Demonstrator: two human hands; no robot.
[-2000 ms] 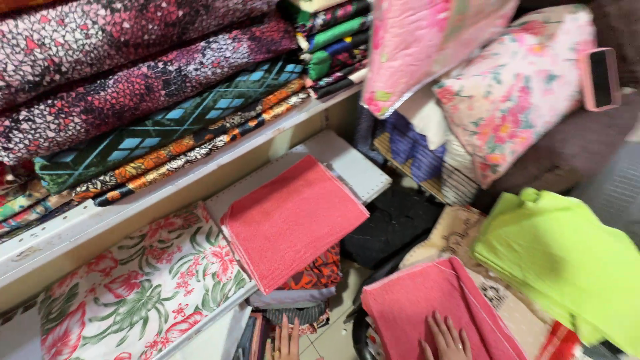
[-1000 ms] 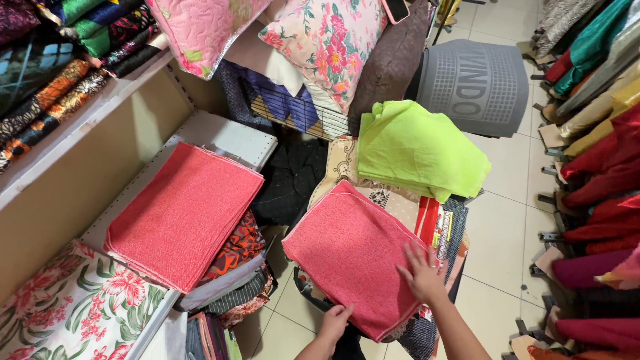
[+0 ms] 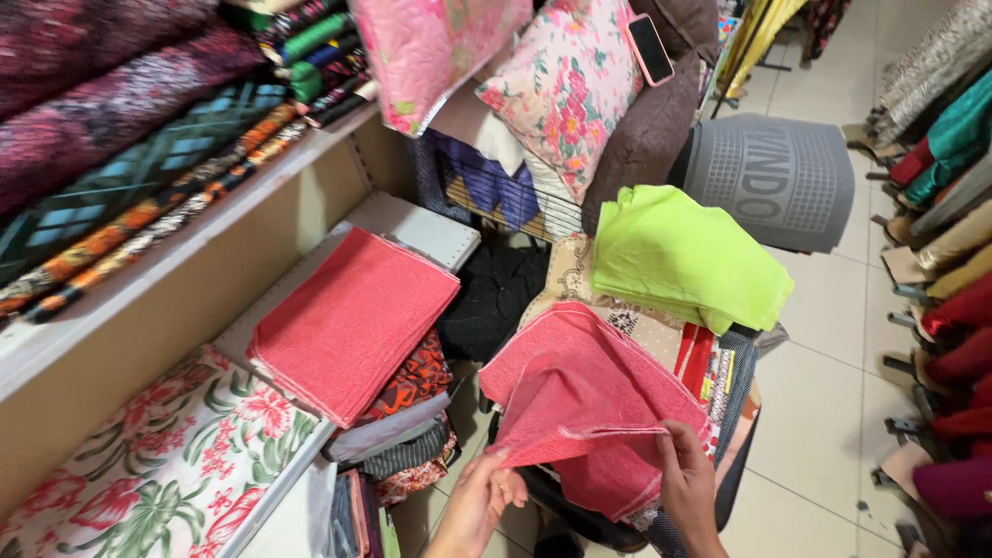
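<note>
Both my hands lift the near edge of a red cloth piece (image 3: 589, 395) from the right-hand pile. My left hand (image 3: 484, 492) pinches its left corner, and my right hand (image 3: 686, 473) grips its edge further right. The cloth sags between them, over more red cloth that rests on a patterned fabric (image 3: 570, 271). Left of it, a neat stack of red cloths (image 3: 353, 322) lies on a white shelf board. Folded lime green cloth (image 3: 686, 256) lies just beyond the pile in my hands.
Floral fabric (image 3: 163, 465) lies on the lower shelf at left, with rolled fabrics (image 3: 139, 170) above. Beyond are a floral cushion (image 3: 570, 101), a phone in a pink case (image 3: 649, 49) and a grey mat (image 3: 767, 178). Fabrics hang along the right side, past the tiled floor (image 3: 814, 364).
A second ago both hands lay on the flat red pile; now they hold up the near edge of a cloth, which is folded and creased.
</note>
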